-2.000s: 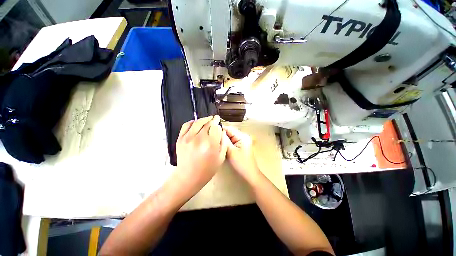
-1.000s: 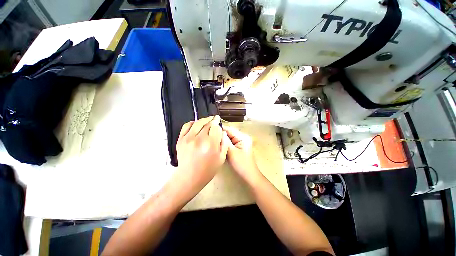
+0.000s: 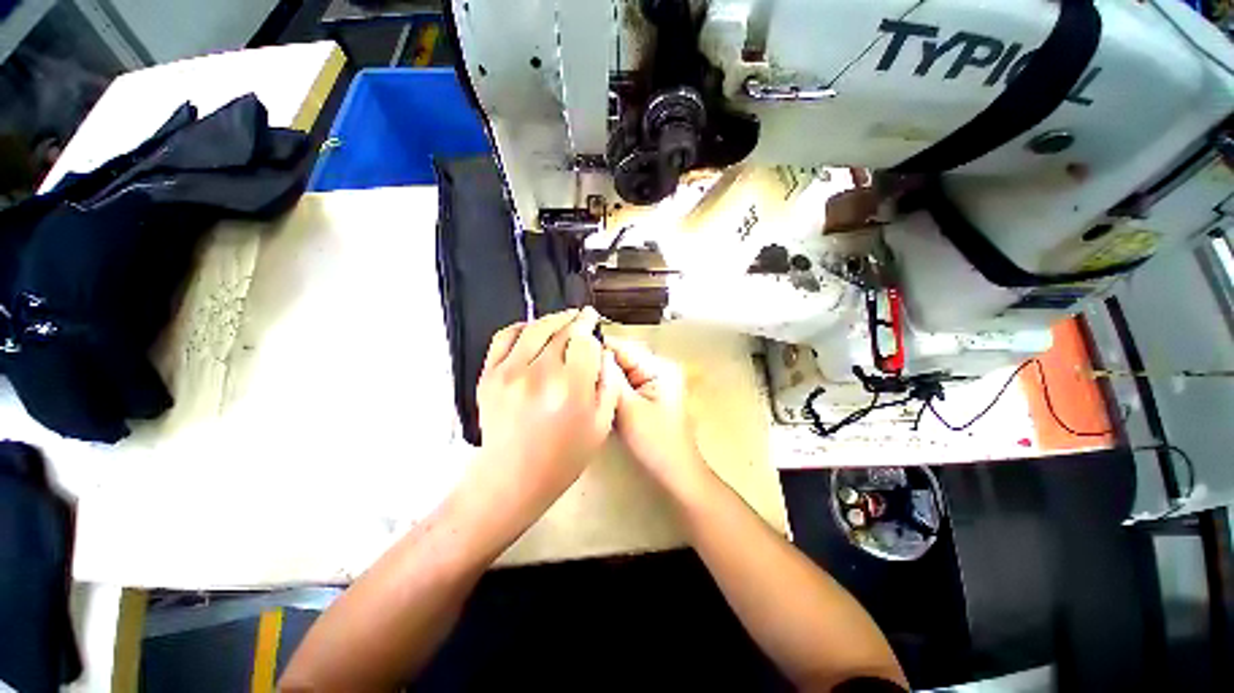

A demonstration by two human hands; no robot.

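A black fabric bag body point(image 3: 476, 271) lies flat on the table at the left of the machine's needle area, with a thin pale line running down it. Its right part reaches the presser foot area beside the brown block point(image 3: 629, 294). My left hand point(image 3: 544, 393) lies over the fabric's near end, fingertips pinching its edge. My right hand point(image 3: 650, 404) meets it, its fingertips pinched at the same small dark edge just below the brown block. The pinched part is mostly hidden by my fingers.
The white sewing machine point(image 3: 866, 81) fills the upper right, its cylinder arm point(image 3: 744, 291) beside my hands. Red-handled snips point(image 3: 889, 332) lie right of it. Black bags point(image 3: 102, 284) are heaped at left, a blue bin point(image 3: 406, 129) behind, and a round tin point(image 3: 886, 512) low right.
The view has shifted slightly relative to the machine. Both hands keep the same pinch at the fabric edge, with no clear movement of the cloth.
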